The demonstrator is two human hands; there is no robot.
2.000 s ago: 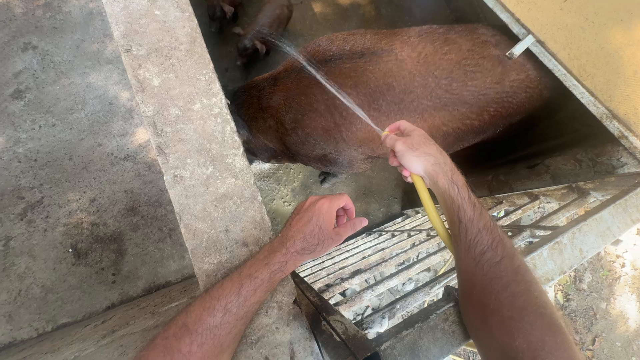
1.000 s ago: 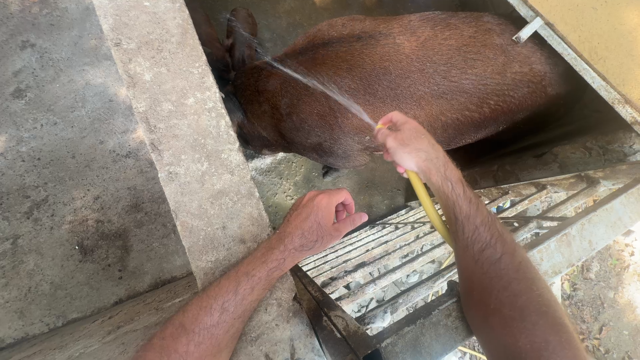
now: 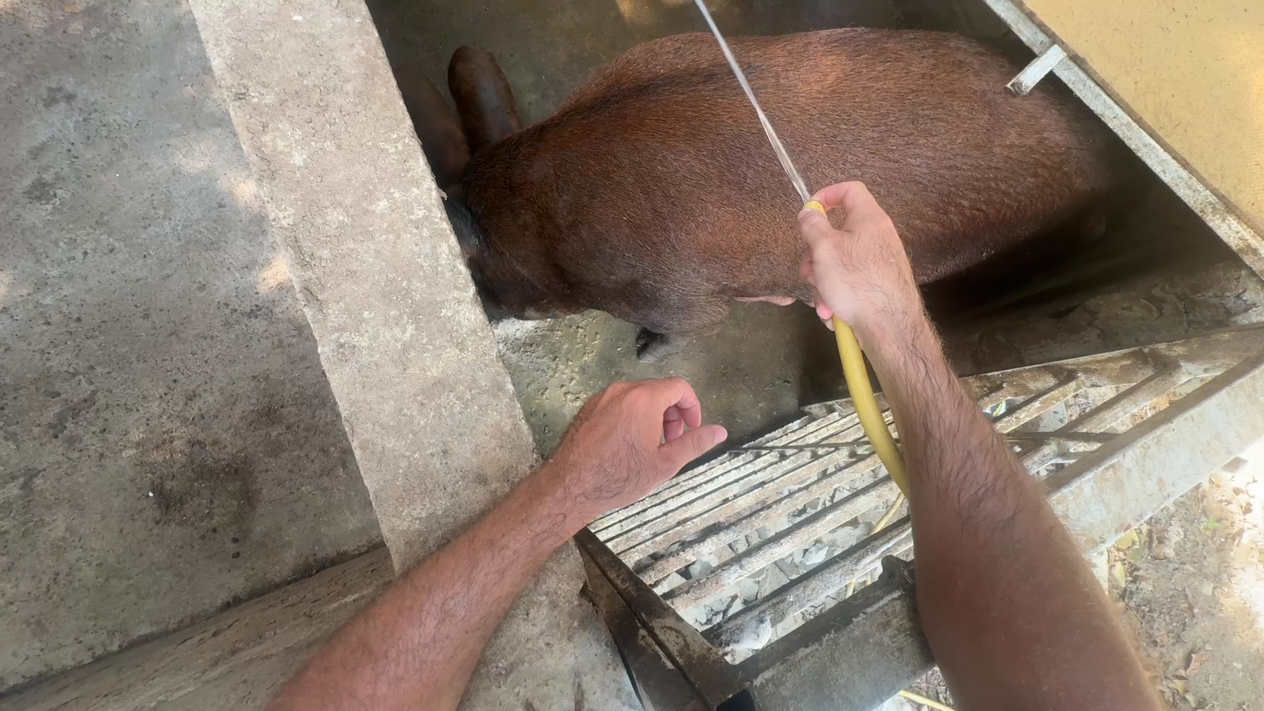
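Note:
My right hand (image 3: 854,257) grips the end of a yellow hose (image 3: 864,405), with the thumb at its mouth. A narrow water jet (image 3: 755,99) leaves it toward the top of the view. Below and beyond the hand stands a large brown pig (image 3: 790,148) on the wet concrete floor (image 3: 583,375) of a pen; its head is partly hidden by the wall. My left hand (image 3: 642,434) is loosely curled with nothing seen in it, near the corner where the wall meets the gate.
A thick concrete wall top (image 3: 346,247) runs along the left of the pen, with a grey concrete floor (image 3: 148,346) beyond. A barred metal gate (image 3: 810,652) lies under my forearms. A metal rail (image 3: 1136,138) edges the upper right. Dry leaves cover ground at lower right.
The water jet has swung from the upper left, across the pig's front, to a steeper line toward the top. Small piglets seen at the top two seconds ago are out of sight.

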